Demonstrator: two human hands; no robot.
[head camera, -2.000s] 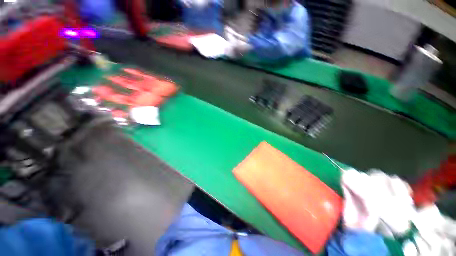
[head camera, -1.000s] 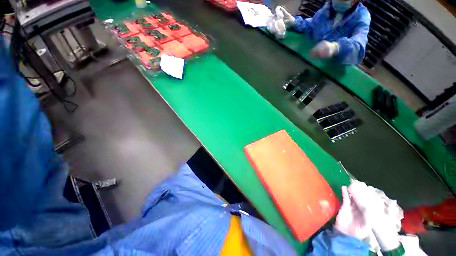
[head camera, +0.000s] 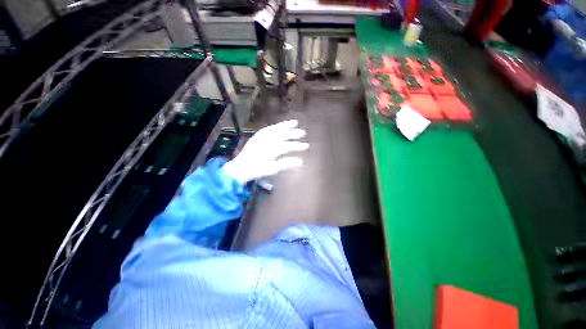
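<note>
My left hand (head camera: 268, 151), in a white glove and blue sleeve, is raised above the floor beside the rack. Its fingers are apart and it holds nothing. My right hand is out of the picture. The wire shelving rack (head camera: 96, 193) fills the left side. Dark trays (head camera: 168, 146) with green boards show on a lower shelf. The orange-red foam pad (head camera: 474, 311) lies on the green bench (head camera: 443, 205) at the bottom right, cut off by the picture's edge.
A blister tray (head camera: 421, 90) of orange-red pieces lies at the far bench end, with a paper slip (head camera: 412, 123) on its corner. The dark conveyor (head camera: 523, 160) runs along the right, with blurred black blocks (head camera: 570, 273) at its edge. A coworker's blue sleeve (head camera: 565, 51) shows top right.
The view has swung left from the bench to the rack. My left hand has come into view, open. The foam pad has slid to the bottom edge, and the white gloves or cloths have left the picture.
</note>
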